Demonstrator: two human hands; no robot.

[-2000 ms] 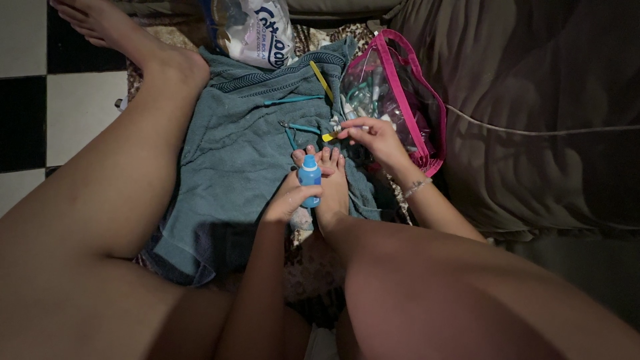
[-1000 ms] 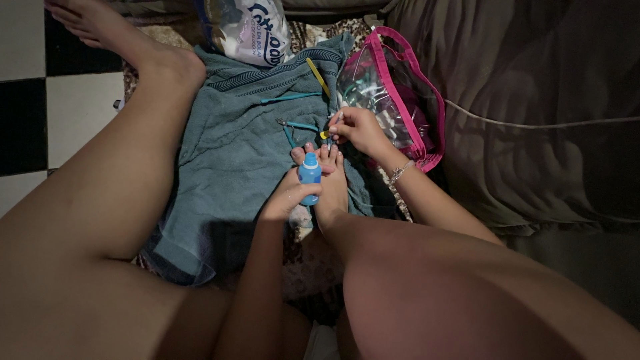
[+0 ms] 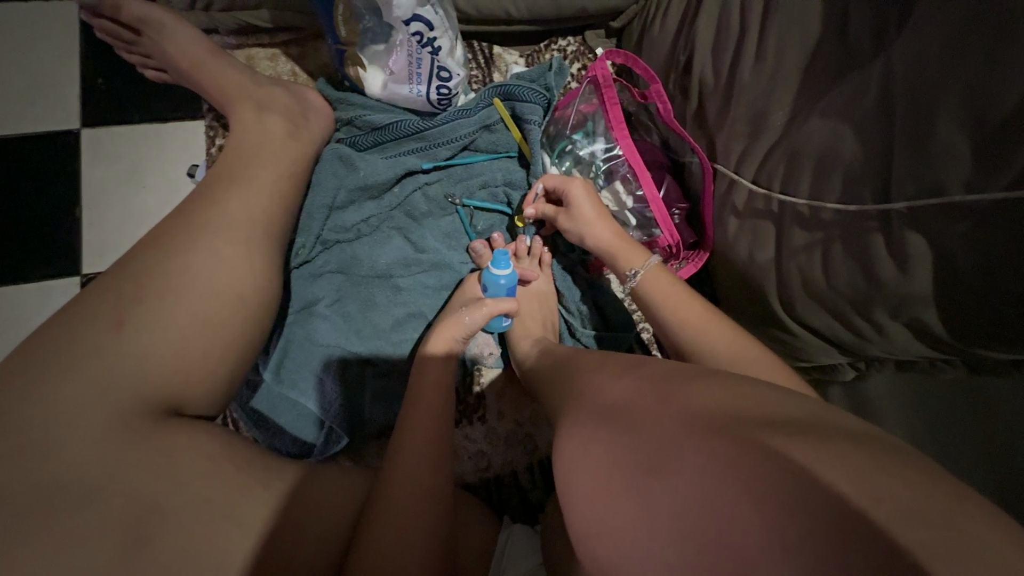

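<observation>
My left hand is closed around a small blue plastic bottle, held upright against the top of the foot. The bottle's mouth is uncapped. Between thumb and fingers my right hand pinches a thin, light-coloured stick-like tool; its lower end is near the smaller toes and is too small to make out. Just beyond the big toe, cuticle nippers with teal handles lie on the blue-green towel. A small yellow thing shows beside my right fingers.
A teal stick tool and a yellow strip-like tool lie farther up the towel. Behind them stands a plastic bag of cotton balls. To the right is a clear bag with pink trim, beside a draped sofa crossed by a pale cord.
My right hand has moved slightly from beside the yellow thing to closer above the smaller toes. My left hand stays on the foot with the blue bottle.
</observation>
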